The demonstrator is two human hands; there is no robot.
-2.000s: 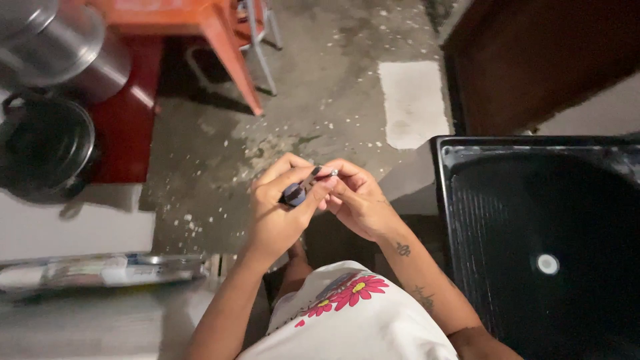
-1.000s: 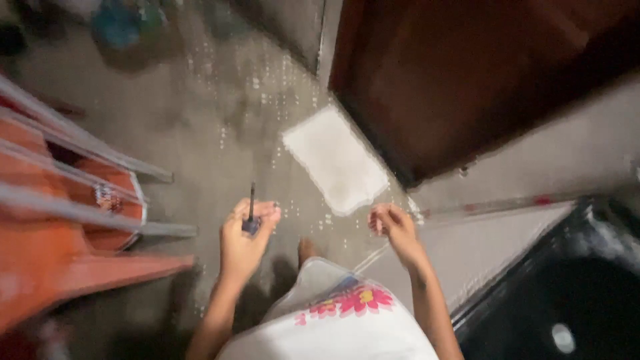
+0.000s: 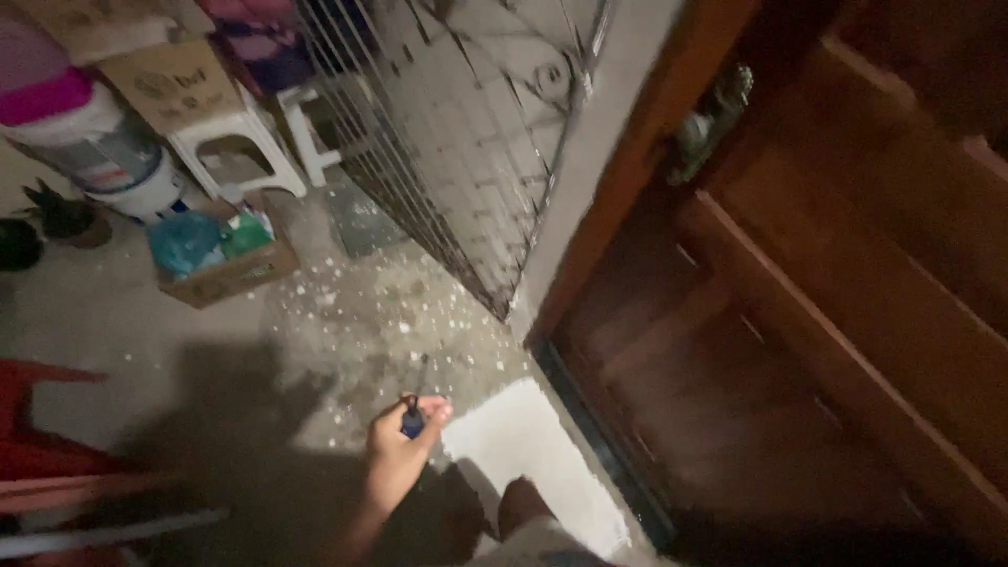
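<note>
Low in the middle of the view, my left hand (image 3: 402, 449) is closed around the dark handle of a small tool (image 3: 412, 421), perhaps a screwdriver. Its thin shaft points up and away from my fingers, blurred against the speckled floor. Something small may be between my thumb and fingertips, but blur hides what it is. My right hand is out of the frame. Beyond the tool lies bare concrete with pale flecks, and a white patch (image 3: 531, 449) of floor is just right of my hand.
At right stands a wooden door (image 3: 709, 331) with a metal handle (image 3: 713, 126). A metal grille gate (image 3: 472, 134) leans across the top centre. A cardboard box (image 3: 228, 276) of plastic bags, white stools (image 3: 236, 138) and a bucket (image 3: 122, 157) stand upper left; red furniture (image 3: 47, 433) is lower left.
The view has swung toward the door and gate. My hands were together around the tool, then apart; now only my left hand shows, still holding it, and my right hand has left the view.
</note>
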